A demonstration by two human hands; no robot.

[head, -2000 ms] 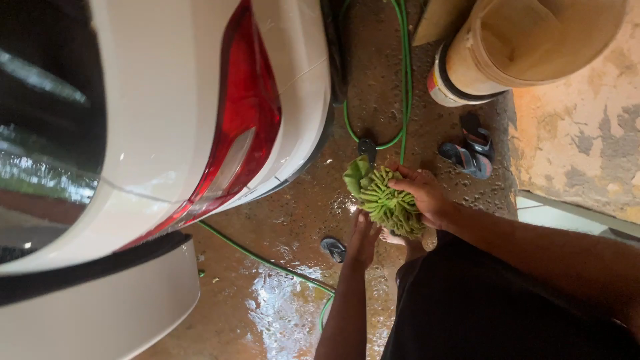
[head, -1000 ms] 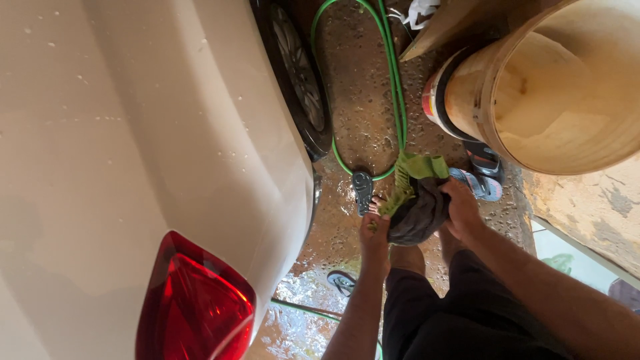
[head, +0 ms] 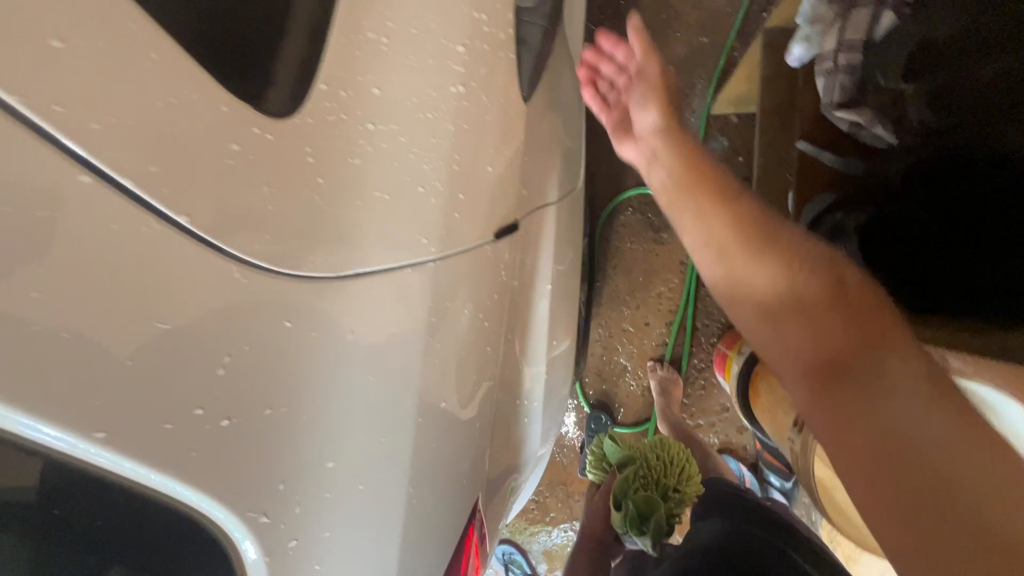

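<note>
My left hand (head: pixel 598 520) is low in the view, closed around a green chenille wash mitt (head: pixel 652 488) with thick strands. Bare and spread, my right hand (head: pixel 628 88) reaches up beside the car's side, near the dark door handle (head: pixel 538 40), with nothing in it; whether it touches the car cannot be told. The light-coloured car body (head: pixel 360 344) fills the left half, dotted with water drops. Part of a red tail light (head: pixel 470 544) shows at the bottom.
A green hose (head: pixel 692 296) runs over the wet floor by my bare foot (head: pixel 666 392). Sandals (head: pixel 772 472) lie beside a bucket (head: pixel 768 400) at the right. Another sandal (head: pixel 514 556) is at the bottom. A checked cloth (head: pixel 852 72) hangs at upper right.
My right hand has let go of the mitt and moved up and forward alongside the car. My left hand still has the mitt. The view has shifted along the car.
</note>
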